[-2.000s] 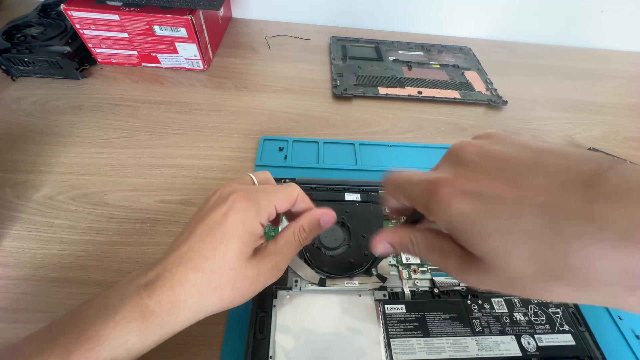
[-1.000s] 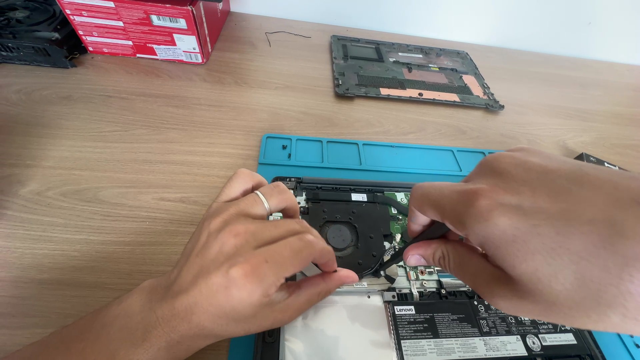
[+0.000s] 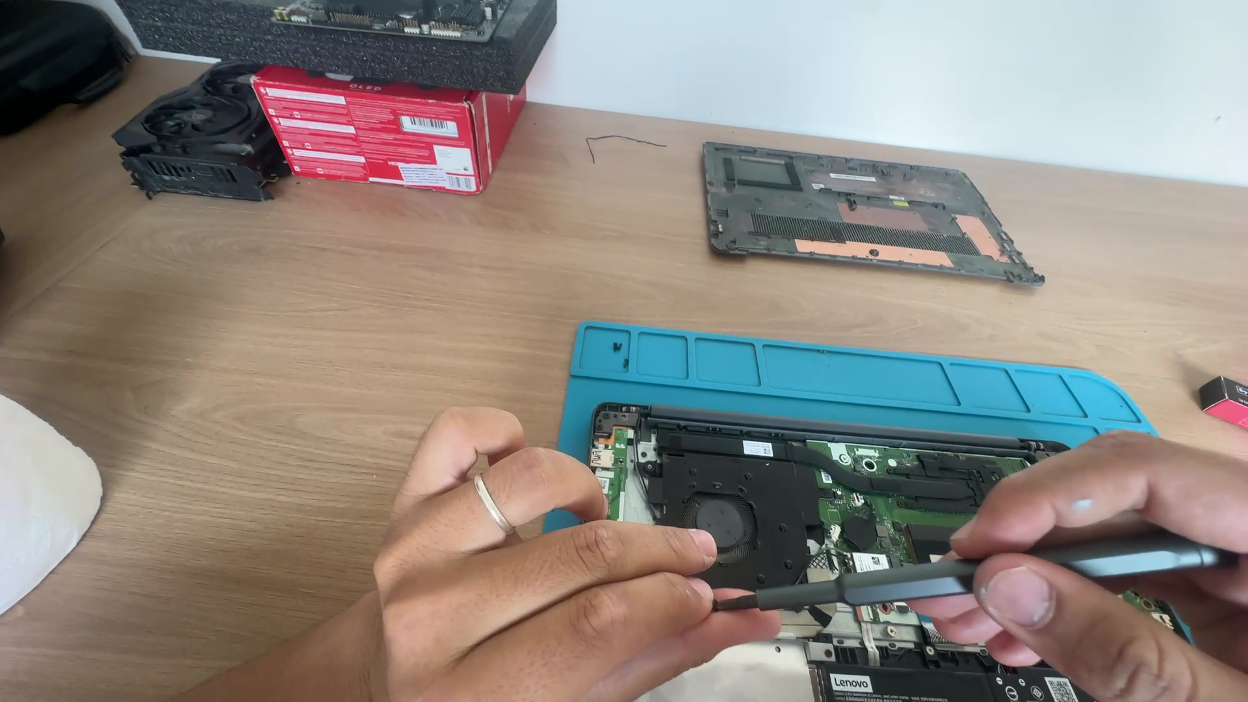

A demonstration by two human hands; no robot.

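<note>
My right hand [image 3: 1082, 585] grips a dark grey precision screwdriver [image 3: 907, 580], held nearly level and pointing left. Its tip meets the fingertips of my left hand [image 3: 565, 575], which wears a ring; whether a screw lies between those fingers is hidden. Below both hands is an opened Lenovo laptop base with a black cooling fan [image 3: 721, 526], a heat pipe [image 3: 838, 468], a green motherboard [image 3: 858, 517] and a battery [image 3: 916, 682]. The laptop rests on a blue silicone repair mat [image 3: 575, 390], where small dark screws [image 3: 617, 348] sit in the leftmost compartment.
Behind the mat lies the laptop's bottom cover [image 3: 868, 219], inner side up. At the back left are a red box [image 3: 380, 136] under black foam [image 3: 341, 49] with a circuit board, and a black fan cooler [image 3: 200, 136]. A thin wire [image 3: 624, 141] and a small box [image 3: 1226, 398] are also there.
The screwdriver, earlier pointing down at the laptop near the fan, is now nearly level with its tip at my left fingertips. The view has shifted, showing more of the table's back.
</note>
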